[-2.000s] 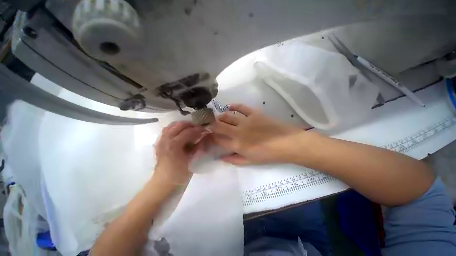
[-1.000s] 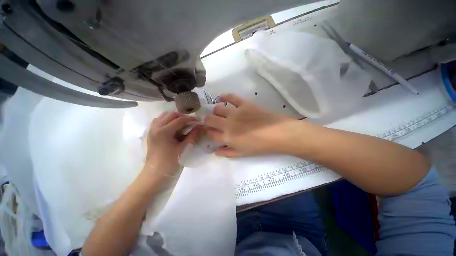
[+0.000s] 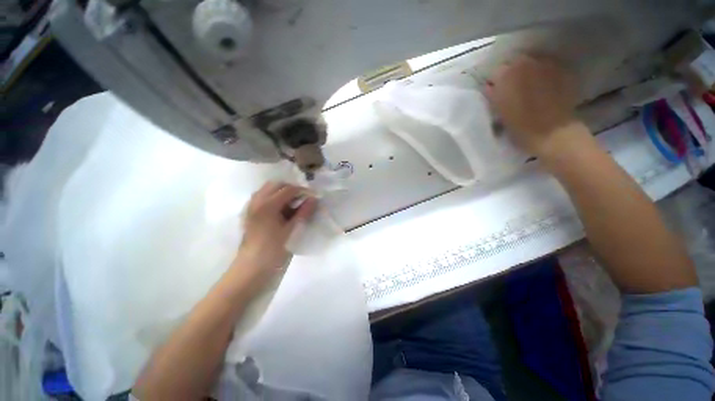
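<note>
Sheer white fabric (image 3: pixel 149 235) covers the left of the table and drapes over the front edge. My left hand (image 3: pixel 270 219) pinches a small fold of it just in front of the presser foot (image 3: pixel 310 174). The knurled screw (image 3: pixel 310 157) sits above the foot under the off-white machine head (image 3: pixel 392 39). My right hand (image 3: pixel 533 98) is blurred, at the upper right by the cut piece with a curved folded band (image 3: pixel 439 129). Its fingers point down and left; whether it holds the pen or the snips is hidden.
A white ribbed dial (image 3: pixel 223 27) is on the machine head. A printed measuring scale (image 3: pixel 470 249) runs along the table's front edge. A blue and red-pink ring (image 3: pixel 666 131) lies at the far right. A small tan-framed plate (image 3: pixel 384 77) is behind the bed.
My right hand has left the fabric by the needle and moved to the upper right, over where the pen and dark points lay. My left hand stays at the fabric. The view has shifted.
</note>
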